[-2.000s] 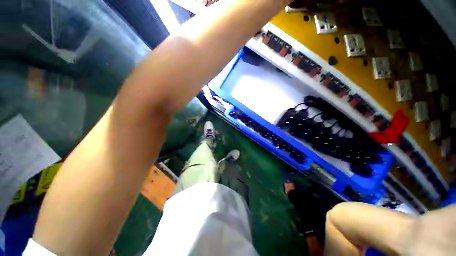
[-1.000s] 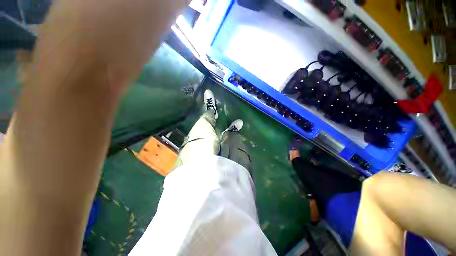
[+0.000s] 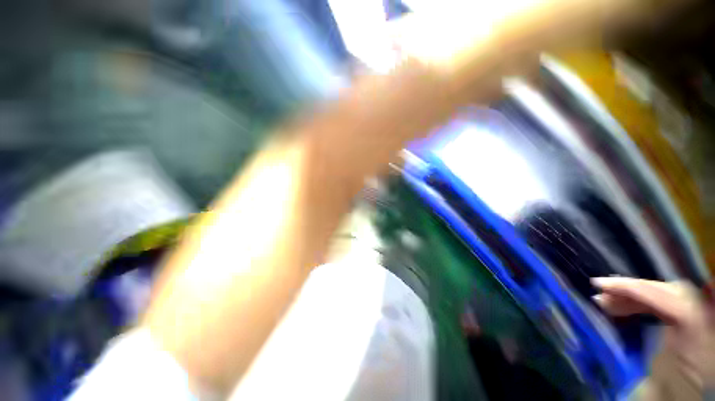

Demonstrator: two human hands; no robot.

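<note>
The picture is strongly blurred. A blue tray (image 3: 502, 270) with a white bottom lies at centre right, with a dark mass of black adapters (image 3: 557, 235) in its lower right part. My right hand (image 3: 647, 301) reaches in from the lower right edge, its fingertips pointing left over the tray's lower end beside the dark adapters. Blur hides whether it holds one. My left arm crosses from the lower left to the upper right; its hand cannot be made out there.
A white rail (image 3: 619, 168) and yellow socket board (image 3: 674, 149) curve along the right. Green floor (image 3: 447, 270) and a dark shape, possibly another person's leg, lie below the tray. A pale sheet (image 3: 94, 219) with a yellow edge is at left.
The view has swung and blurred; the tray appears steeper and further right. A hand now shows at right over the tray, where only a bent arm showed before.
</note>
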